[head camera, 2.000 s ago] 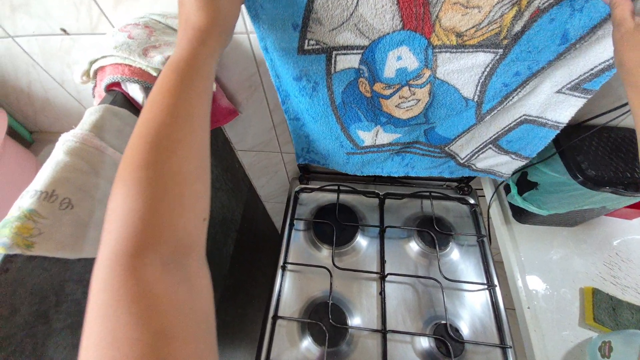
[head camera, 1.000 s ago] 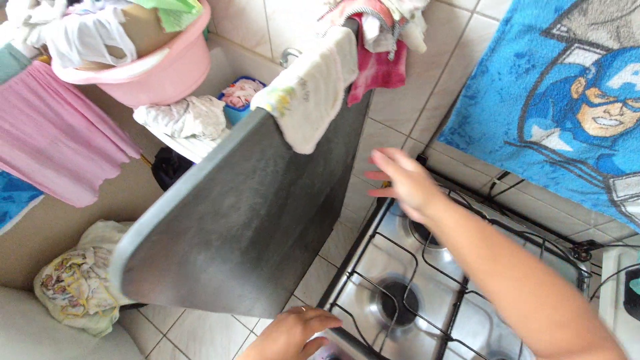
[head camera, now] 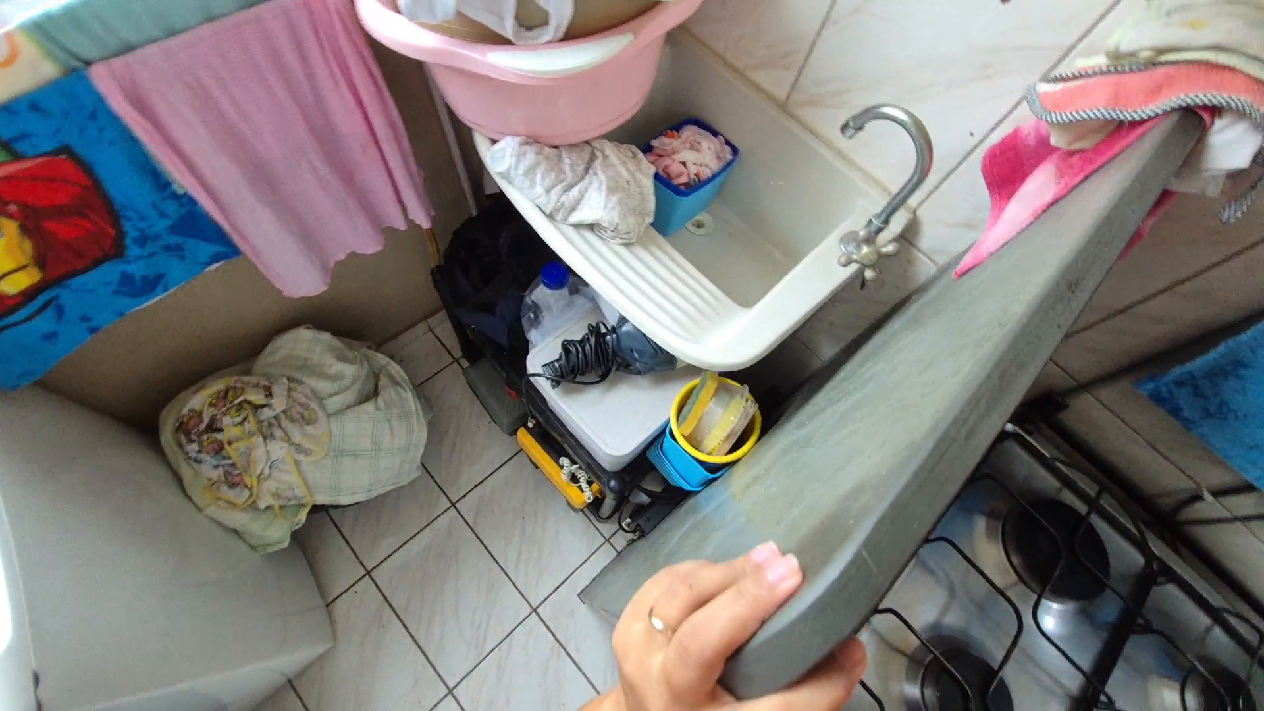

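My left hand (head camera: 716,632), with a ring on one finger, grips the rounded end of a grey stone partition slab (head camera: 918,434), its fingers on the sink side and its thumb on the stove side. My right hand is out of view. Over the far end of the slab hang a pink cloth (head camera: 1037,188) and a coral cloth with a striped edge (head camera: 1136,89). To the right of the slab is a gas stove (head camera: 997,592) with black grates.
Behind the slab are a laundry sink (head camera: 790,237) with a tap (head camera: 894,188), a pink basin (head camera: 553,89) and a blue container (head camera: 691,188) of cloths. A yellow-rimmed bucket (head camera: 716,420) stands below. A cloth bundle (head camera: 296,434) lies on the tiled floor (head camera: 464,583); towels (head camera: 267,138) hang left.
The view has swung left, from the stove and superhero towel to the sink. My left hand now holds the slab's end; my right hand, over the stove a second ago, has left view. The light cloth on the slab is gone.
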